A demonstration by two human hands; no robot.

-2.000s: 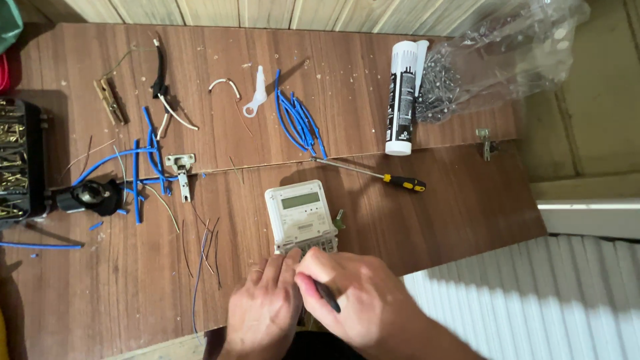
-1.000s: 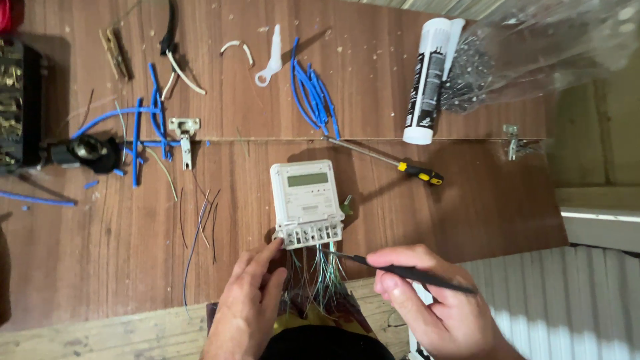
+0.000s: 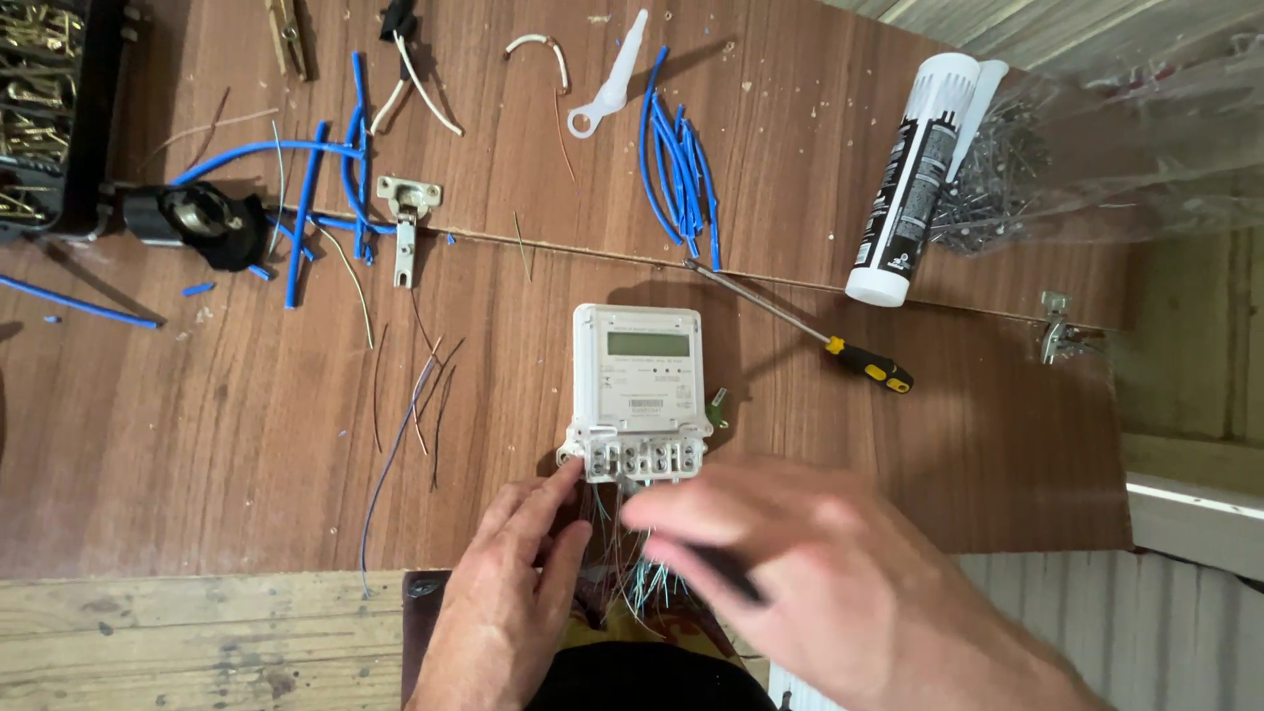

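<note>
A white electricity meter [image 3: 642, 385] with a small display lies face up on the wooden board. Its terminal block [image 3: 647, 456] faces me, and thin stranded wires [image 3: 642, 583] run out from below it toward my lap. The fingertips of my left hand [image 3: 513, 573] touch the block's lower left corner; that hand grips nothing I can see. My right hand [image 3: 790, 553], slightly blurred, is closed on a slim dark-handled tool [image 3: 726, 571] just below the terminals. The tool's tip is at the block's lower edge, and its exact kind is unclear.
Beyond the meter lie a yellow-black screwdriver [image 3: 874, 367], cut blue wires [image 3: 681, 178], a white nozzle [image 3: 612, 89], a sealant cartridge [image 3: 904, 188] and a plastic bag of nails [image 3: 997, 178]. Leftward are a cabinet hinge [image 3: 406, 222], a black socket [image 3: 197, 222] and a black case of screws [image 3: 109, 128].
My right hand has moved left from beside the wires to the terminal block, with the dark tool still in it. My left hand remains by the block's left corner.
</note>
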